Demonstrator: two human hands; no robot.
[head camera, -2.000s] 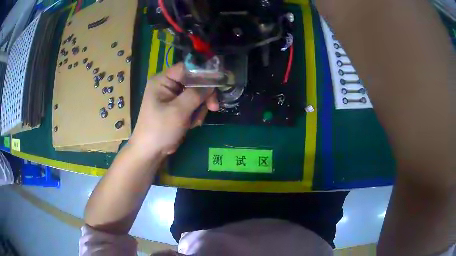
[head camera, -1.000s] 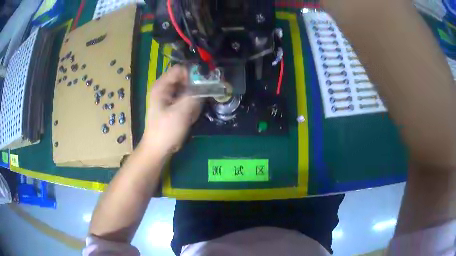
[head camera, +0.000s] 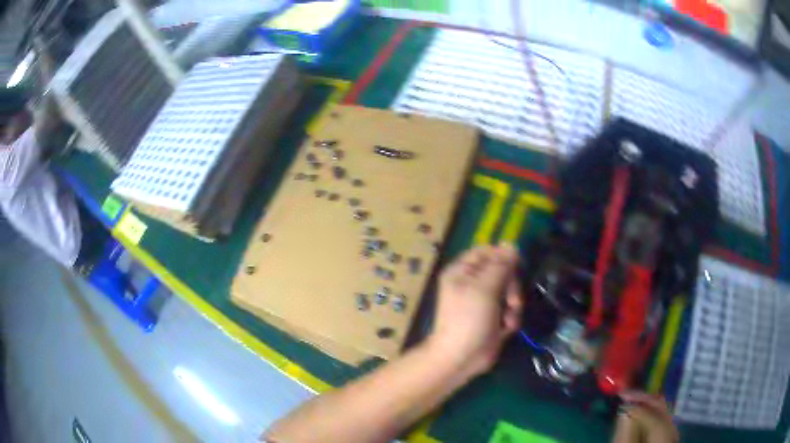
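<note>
The black test fixture (head camera: 641, 208) stands at the right, blurred. Its thick red handle (head camera: 628, 329) lies forward, towards me. The silver component nest (head camera: 563, 350) shows at the front left of the handle. My left hand (head camera: 476, 303) is beside the fixture's left side, fingers curled and close together; whether they hold a small part cannot be told. My right hand (head camera: 645, 420) is partly cut off by the bottom edge, its fingers at the handle's near end; whether they grip it is too blurred to tell.
Loose components (head camera: 377, 247) and a dark ribbed strip (head camera: 394, 153) lie on the brown cardboard (head camera: 294, 285). Stacked trays (head camera: 195, 130) stand left, white trays (head camera: 485, 86) behind and another (head camera: 736, 346) right. A blue bin (head camera: 312, 30) is at back. A person (head camera: 39, 195) is at far left.
The view has swung left, so the fixture appears farther right. The red handle now shows lying forward. My right arm has come down from over the fixture, and my left hand is off the clear plate.
</note>
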